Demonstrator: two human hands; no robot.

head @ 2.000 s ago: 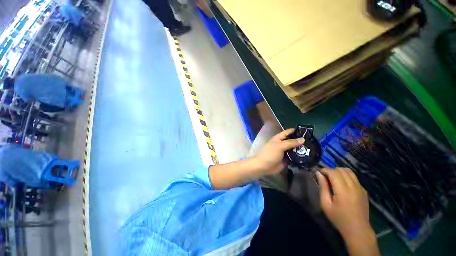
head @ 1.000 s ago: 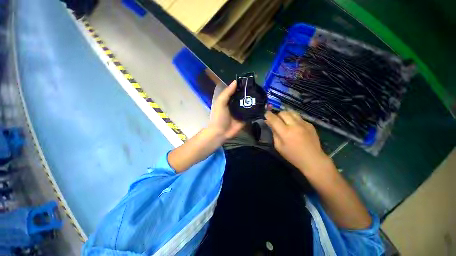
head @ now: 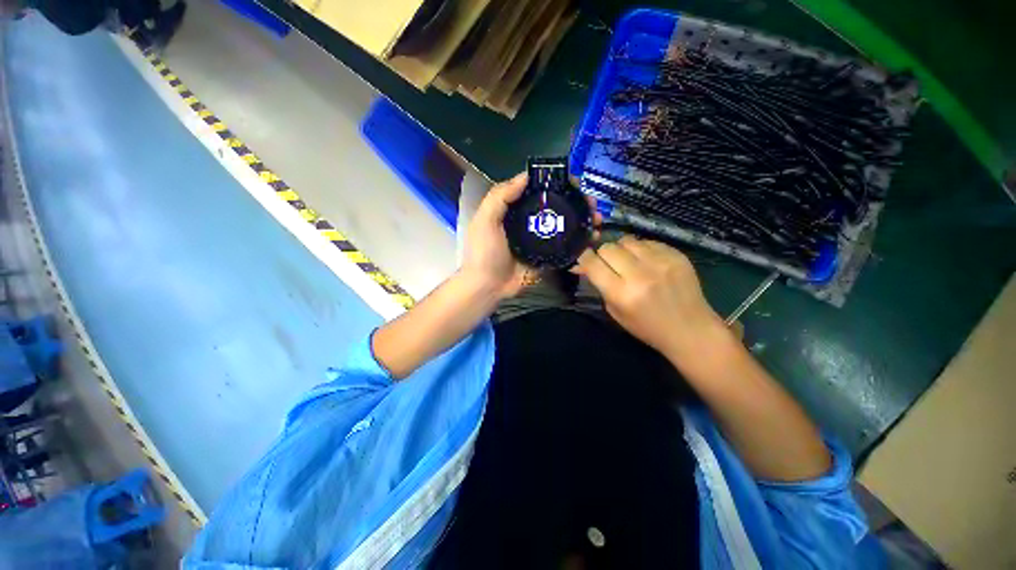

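Note:
A round glossy black ear cup housing (head: 547, 228) with a white marking on its face is held up above my lap, its block-like arm pointing away from me. My left hand (head: 494, 239) grips it from the left side, thumb near the arm. My right hand (head: 641, 278) is at the lower right rim, fingertips pinched together against it. What the right fingertips hold is too small and dark to tell. Thin black booms or leads (head: 735, 156) lie heaped in a blue tray (head: 596, 111) to the upper right, some with copper-coloured ends.
A stack of cardboard sheets (head: 435, 45) lies at the top of the dark-green bench (head: 824, 367). Another tan board (head: 947, 423) is at the lower right. A blue bin (head: 407, 161) stands below the bench edge. A person's dark legs are at the top left beside the walkway (head: 167, 256).
The view has swung towards the right and down, so the tray and cardboard sit higher in the picture. Both hands remain at the ear cup, with the right hand still at its lower right rim.

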